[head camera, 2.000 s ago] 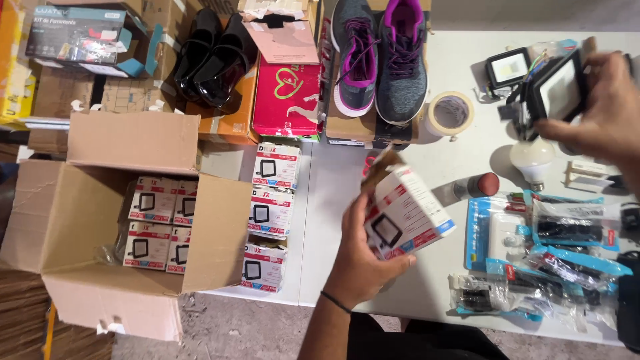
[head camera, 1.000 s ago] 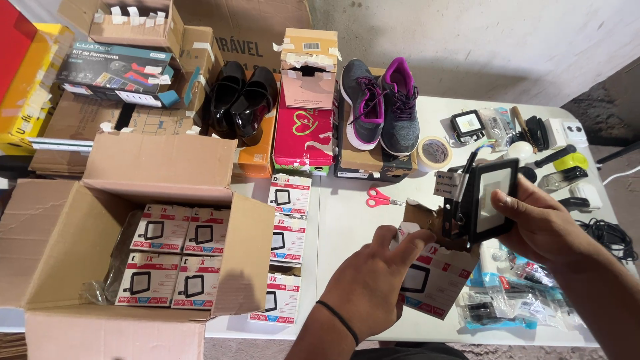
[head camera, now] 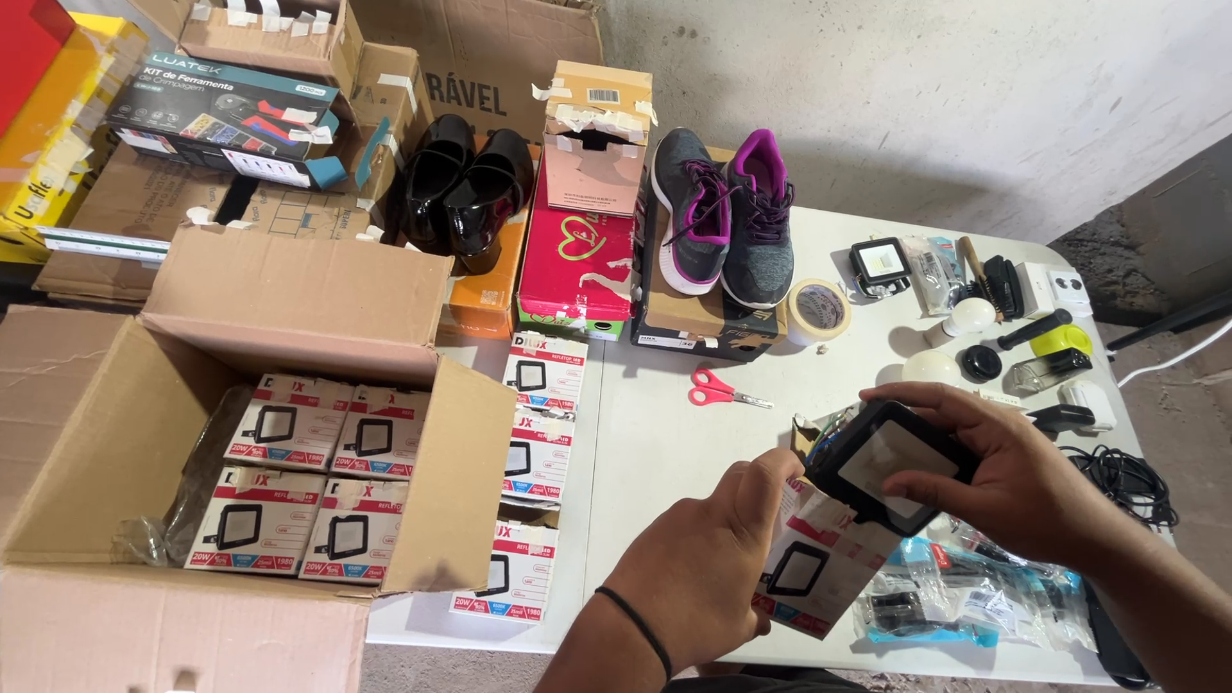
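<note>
My left hand [head camera: 698, 553] grips a small white and red floodlight box [head camera: 828, 568] by its side and open top. My right hand [head camera: 972, 472] holds a black LED floodlight [head camera: 895, 467] with its pale panel facing up; the lamp's lower corner is at the mouth of the box, and its wires are partly hidden behind the frame. Several similar boxes [head camera: 265, 515] stand inside an open cardboard carton [head camera: 87, 462] at the left. Between carton and hands, a column of the same boxes [head camera: 544, 457] lies on the white table [head camera: 645, 423].
Red-handled scissors [head camera: 717, 388] and a tape roll [head camera: 818, 311] lie beyond my hands. Sneakers [head camera: 722, 217] and black shoes [head camera: 467, 192] sit on shoe boxes at the back. Bulbs [head camera: 967, 318], another floodlight [head camera: 879, 262], black cable [head camera: 1126, 486] and bagged items [head camera: 972, 592] occupy the right side.
My right hand has brought the floodlight from the table's right side to the mouth of the box in my left hand. The view has shifted to take in more of the table's back.
</note>
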